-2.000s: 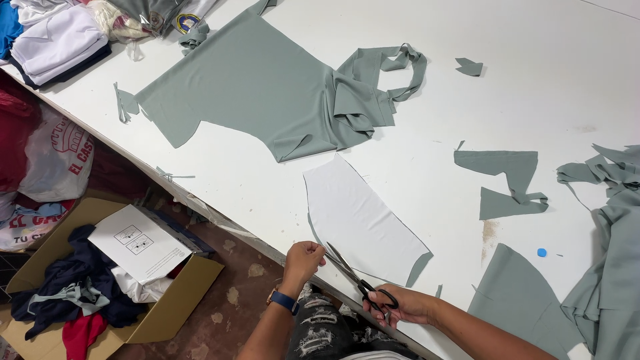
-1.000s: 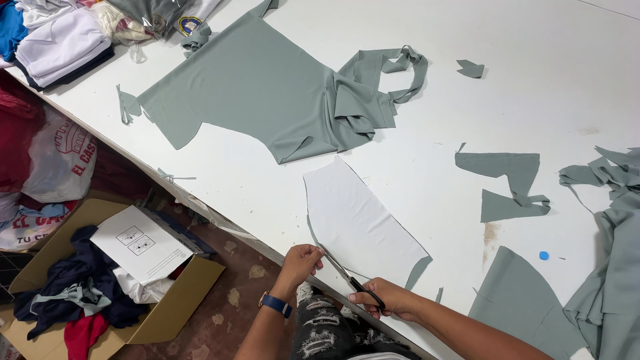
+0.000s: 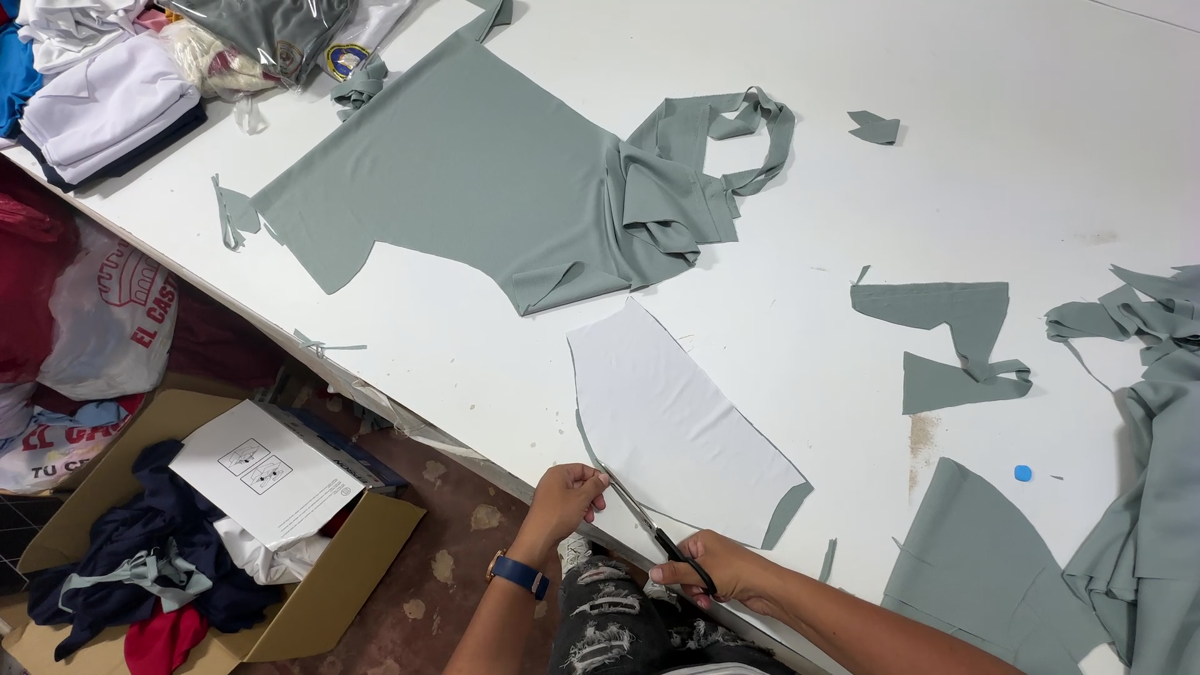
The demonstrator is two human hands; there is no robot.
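Observation:
My right hand (image 3: 705,568) grips black-handled scissors (image 3: 641,518) by the loops, at the table's near edge. The blades point up and left toward my left hand (image 3: 569,502), whose fingers pinch something thin near the tips, probably the edge of the grey-green fabric. Just beyond lies a white fabric piece (image 3: 675,422) over a grey-green fabric layer (image 3: 789,514), which shows along its left and lower right edges. Above it a large grey-green fabric piece (image 3: 450,169) is spread out, bunched at its right end.
Grey-green offcuts (image 3: 975,305), a curved piece (image 3: 975,553) and a crumpled heap (image 3: 1172,469) lie on the right of the white table (image 3: 450,375). Folded garments (image 3: 112,103) are at the upper left. Below the table edge stands a cardboard box (image 3: 347,591) of cloth beside plastic bags (image 3: 112,309).
My right hand and the scissors have moved left, nearer my left hand, since two seconds ago. My left hand has hardly moved.

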